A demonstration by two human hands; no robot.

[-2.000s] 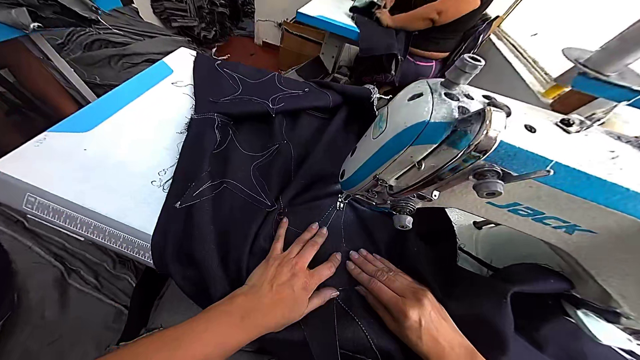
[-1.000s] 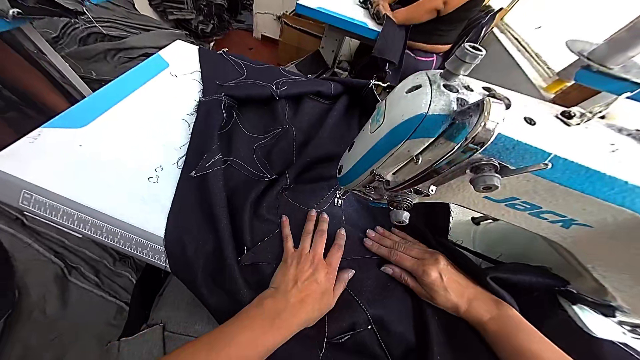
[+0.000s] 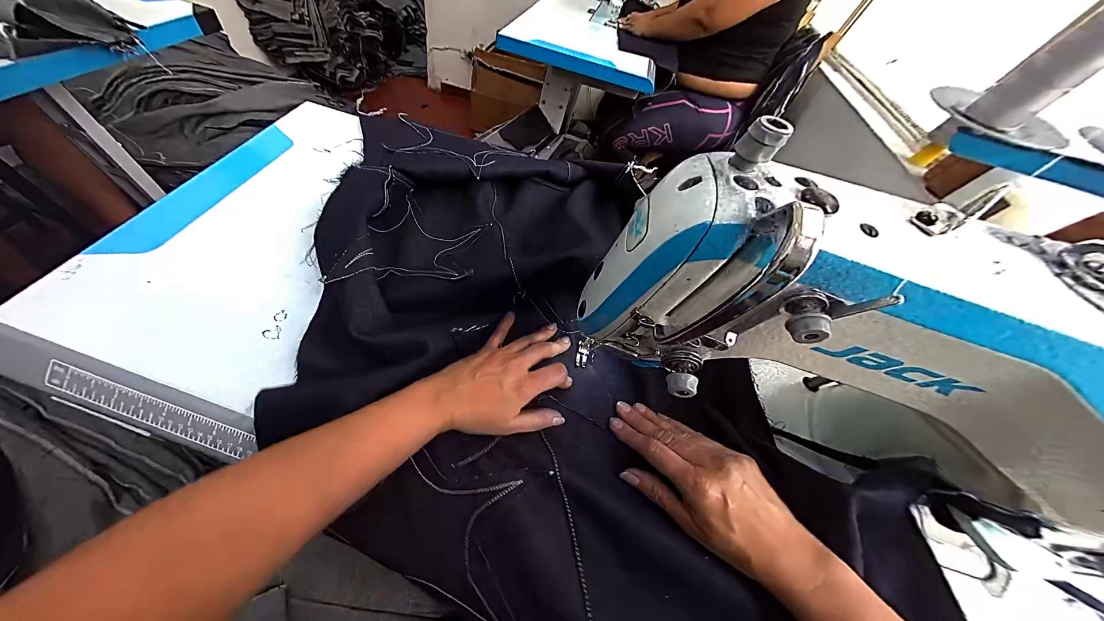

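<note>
Dark navy fabric (image 3: pixel 431 345) with light stitched star-like outlines lies over the sewing table and under the presser foot (image 3: pixel 584 352) of a white and blue Jack sewing machine (image 3: pixel 742 250). My left hand (image 3: pixel 500 384) rests palm down on the cloth, fingers spread, its fingertips just left of the presser foot. Below and right of the foot, my right hand (image 3: pixel 707 483) presses flat on the same cloth, fingers close together. Neither hand grips the fabric. Part of the cloth passes beneath the machine arm, where it is partly hidden.
A printed ruler (image 3: pixel 147 410) runs along the front edge of the white table (image 3: pixel 216 241). Piles of dark cloth (image 3: pixel 207 95) lie at the back left. A co-worker's arm (image 3: pixel 690 19) is at another table (image 3: pixel 569 47) behind. A thread stand (image 3: pixel 1000 116) rises at the right.
The stitched cloth has shifted and turned under the machine. My left hand has moved nearer the presser foot and now points more to the right. My right hand has moved slightly away from the foot.
</note>
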